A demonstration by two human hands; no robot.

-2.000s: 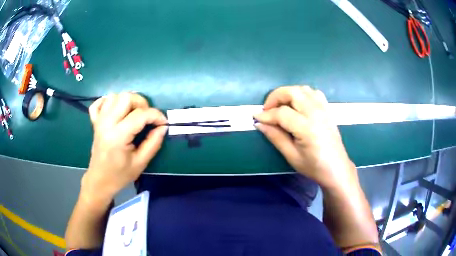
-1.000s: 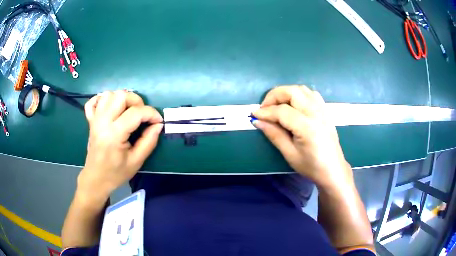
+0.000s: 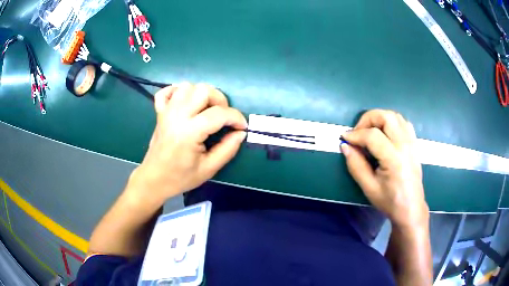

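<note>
My left hand [image 3: 195, 134] pinches black wires of a wire harness [image 3: 125, 76] at the left end of the white measuring strip [image 3: 329, 129]. Two thin wire ends lie over the strip, pointing right. The harness runs left to an orange connector [image 3: 73, 48], with a black tape roll [image 3: 81, 79] beside it. My right hand [image 3: 382, 151] pinches a small dark blue tip over the strip, right of the two wire ends. Its wire is mostly hidden, so I cannot tell how it runs.
Red-sleeved ring terminals [image 3: 142, 34] lie at the upper left, more [image 3: 39, 89] at the far left. A clear plastic bag [image 3: 61, 22] is at the top left. A steel ruler [image 3: 446, 47] and red-handled scissors [image 3: 502, 84] lie at the right. The bench edge curves nearby.
The view has swung left, so bench items appear further right and the strip slants down to the right. Both hands keep their pinches at about the same places on the strip.
</note>
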